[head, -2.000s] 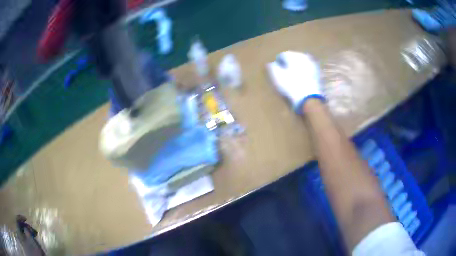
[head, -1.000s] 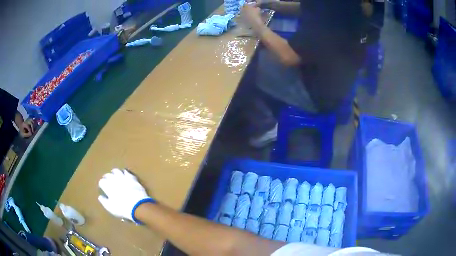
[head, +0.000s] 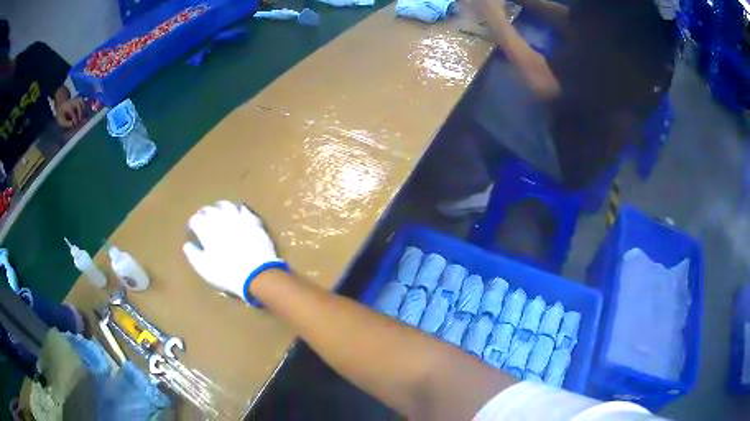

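My right hand (head: 233, 249), in a white knit glove with a blue cuff, rests palm down on the brown worktop (head: 271, 136), fingers slightly apart, holding nothing visible. My left hand is out of the picture. The cream fixture (head: 51, 366) is cut off at the lower left corner, with a blurred light-blue part (head: 123, 390) at it. Two small white nozzle bottles, one upright (head: 130, 271) and one behind it (head: 86, 265), stand left of my hand. Silver wrenches (head: 170, 353) and a yellow-handled tool (head: 131, 327) lie below them.
A green conveyor belt (head: 193, 107) runs along the left, carrying a light-blue hollow part (head: 131, 136) and a blue tray (head: 82, 78) of small red parts. A blue tote (head: 594, 316) of rowed parts and another tote (head: 692, 329) stand below the bench edge. Two people are nearby.
The view has swung right from the fixture, then slightly back left. My gloved hand stays on the worktop. The fixture's edge and light-blue part show again at the lower left.
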